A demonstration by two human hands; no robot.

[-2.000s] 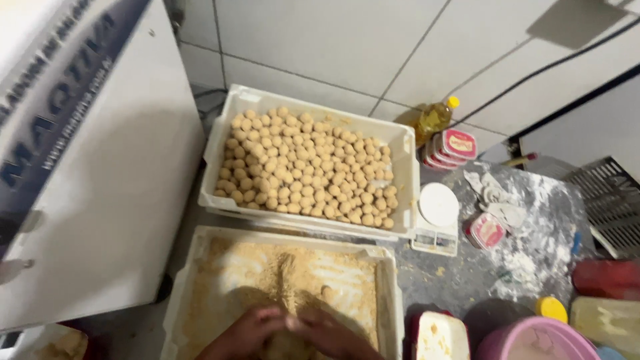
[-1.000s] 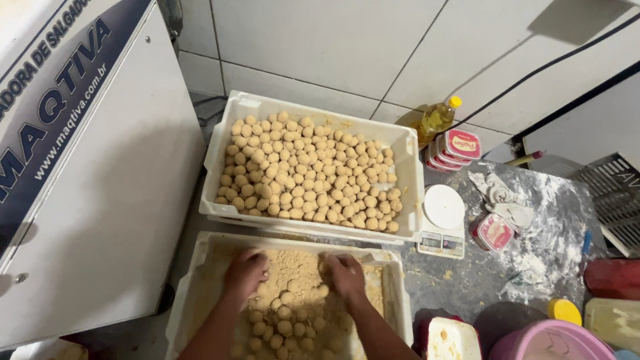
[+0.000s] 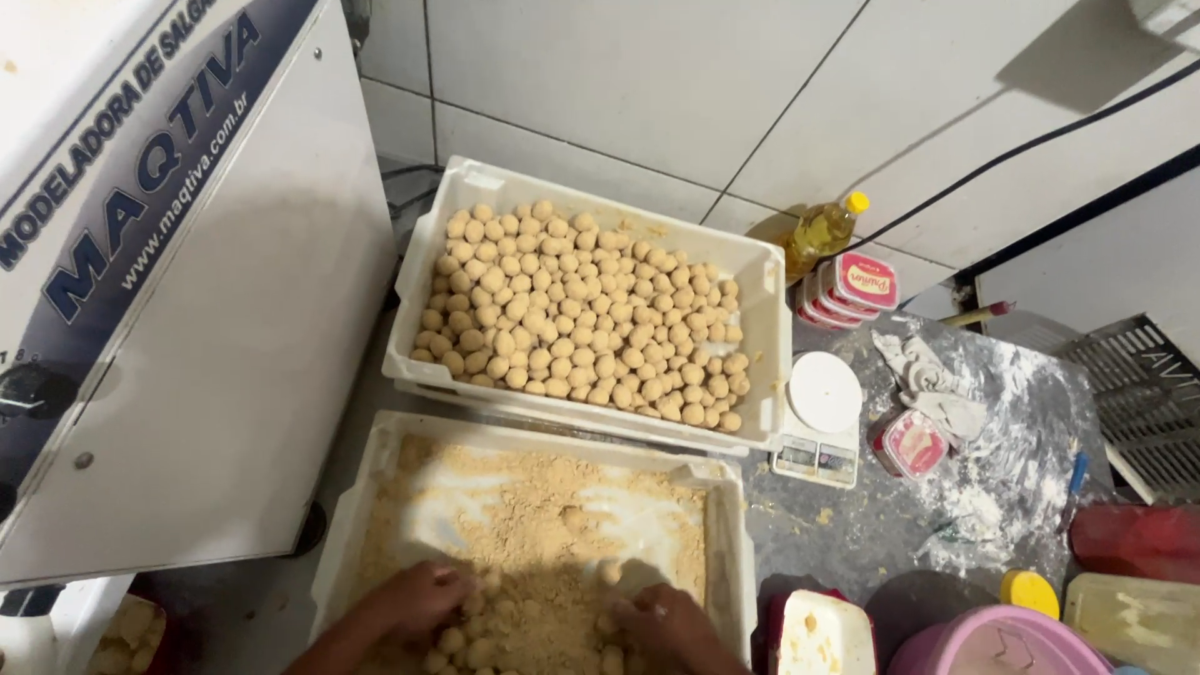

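Note:
Both hands are inside the nearer white plastic tray, which is spread with fine breadcrumbs. My left hand rests in the crumbs with its fingertips at coated dough balls; what lies under the fingers is hard to see. On the other side of the heap, my right hand has its fingers curled close to more balls, and its grip is unclear. Behind this tray stands a second white tray, holding many round breaded balls in a layer.
A large white machine stands left. To the right are a kitchen scale, an oil bottle, stacked margarine tubs, another tub, a cloth, a floury grey worktop, a pink bucket and a white-lined container.
The hands have moved toward the near part of the tray, beside the balls. Two seconds ago they were close together; now they are apart. More bare crumbs show behind them.

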